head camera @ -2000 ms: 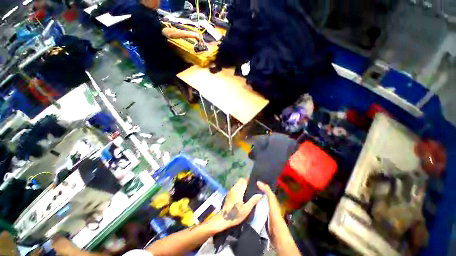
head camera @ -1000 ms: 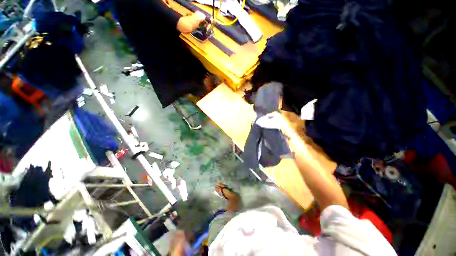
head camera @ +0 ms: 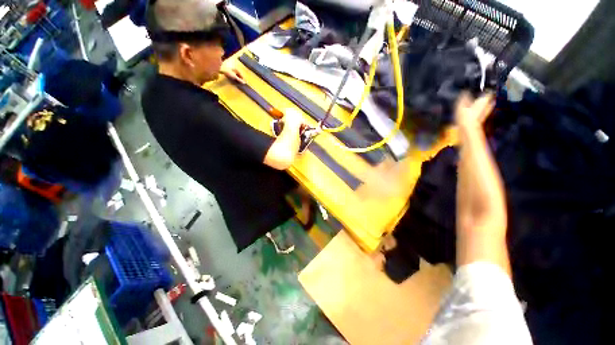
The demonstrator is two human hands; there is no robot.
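Note:
My right hand point(head camera: 475, 109) is stretched far forward at the right, slightly blurred. Its fingers look apart, at the near edge of a pile of dark grey cloth point(head camera: 431, 77). No cloth is clearly seen in its grip. A narrow white strip point(head camera: 483, 62) shows on the dark cloth just beyond the fingers. The pile lies at the far right end of a yellow-topped table point(head camera: 377, 219). My left hand is not in view.
A person in black point(head camera: 202, 145) works at the yellow table with a corded tool point(head camera: 307, 135) over dark strips point(head camera: 334, 165). A tan board point(head camera: 371, 293) stands nearer. Large dark cloth heaps point(head camera: 560, 202) fill the right. A blue basket point(head camera: 135, 263) is at left.
My right hand has moved forward and right from above the tan board to the cloth pile. The grey bundle it held is no longer clearly in it. The view has moved nearer the yellow table.

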